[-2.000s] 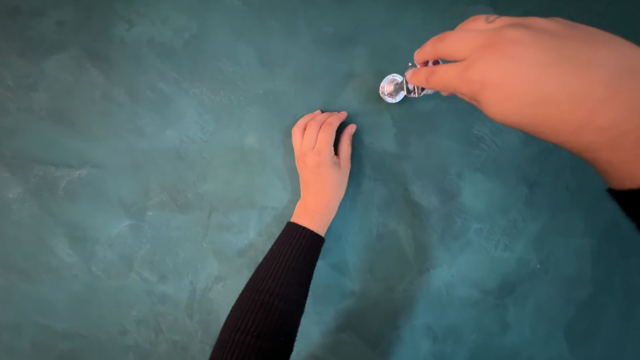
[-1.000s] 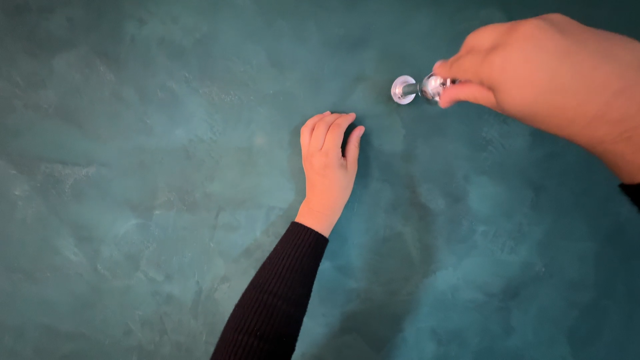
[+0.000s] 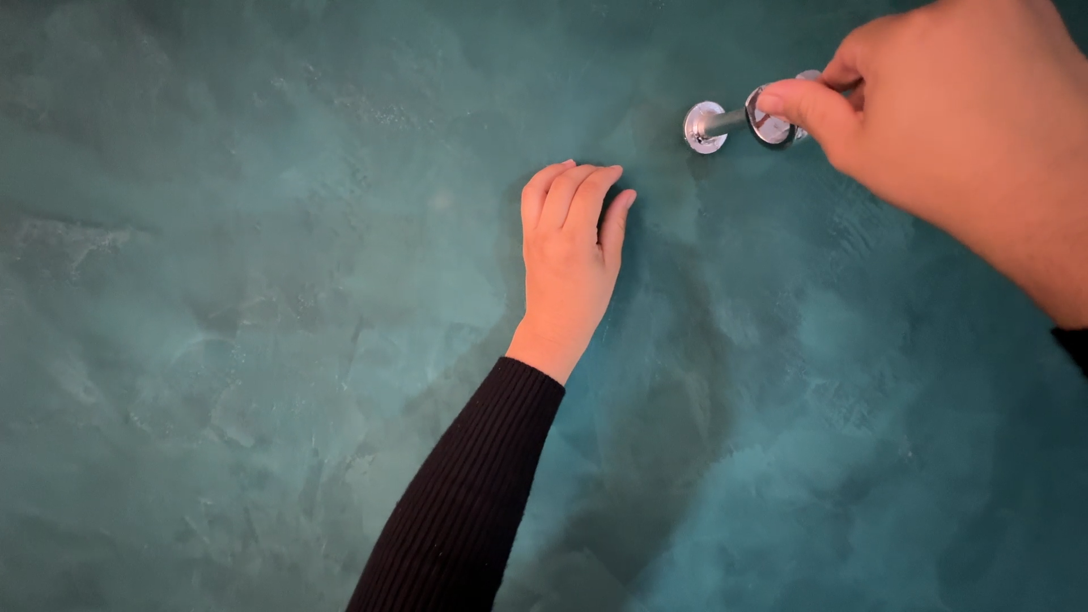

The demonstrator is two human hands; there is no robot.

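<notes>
A round metal wall base with a short stem (image 3: 705, 127) is fixed on the teal wall at the upper right. Just right of it, my right hand (image 3: 943, 110) pinches a shiny chrome round cover (image 3: 769, 119) between thumb and fingers; the stem reaches up to this cover. More of the chrome piece shows behind the fingertips, partly hidden by them. My left hand (image 3: 571, 238) rests against the wall, lower and to the left of the base, with fingers slightly curled and thumb apart. It holds nothing that I can see.
The teal wall (image 3: 255, 340) with a mottled plaster-like finish fills the view. Shadows of the arms fall on it below and right of my left hand. Black ribbed sleeves cover both forearms.
My right hand has moved to the right with the chrome cover, away from the round base, and more of the stem shows between them. My left hand has stayed on the wall.
</notes>
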